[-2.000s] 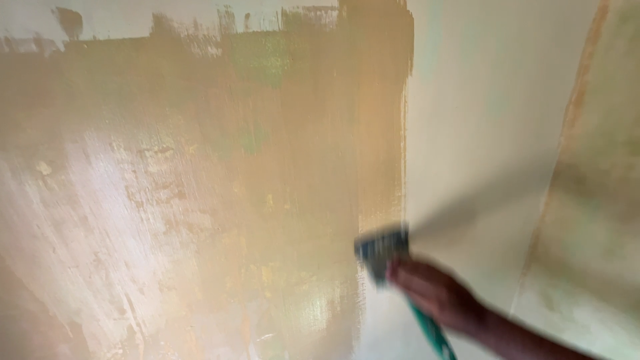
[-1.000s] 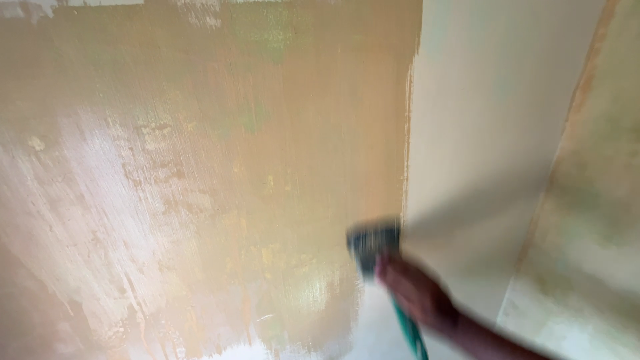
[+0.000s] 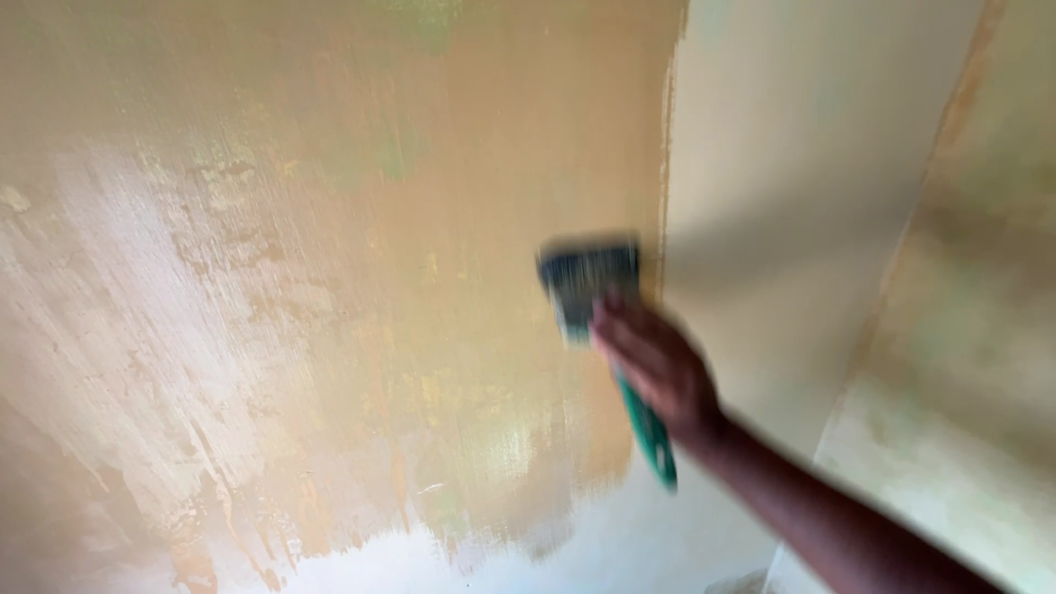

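Note:
My right hand (image 3: 660,363) reaches in from the lower right, its fingers closed on a wide flat paintbrush (image 3: 592,285) with dark bristles and a green handle. The bristles point up and lie over the tan paint (image 3: 495,181) on the wall, close to that paint's right edge. Motion blurs both brush and hand, and whether the bristles touch the wall cannot be told. My left hand is out of the frame.
Right of the tan coat runs a pale strip of wall (image 3: 767,148), with a shadow across it. Beyond a corner line stands a mottled wall surface (image 3: 982,330). Pale wall (image 3: 371,569) shows below the ragged lower paint edge.
The view has shifted down the wall, so more of the pale area below shows. The tan coat reaches lower beside the right edge than it did two seconds ago. My right hand still holds the brush.

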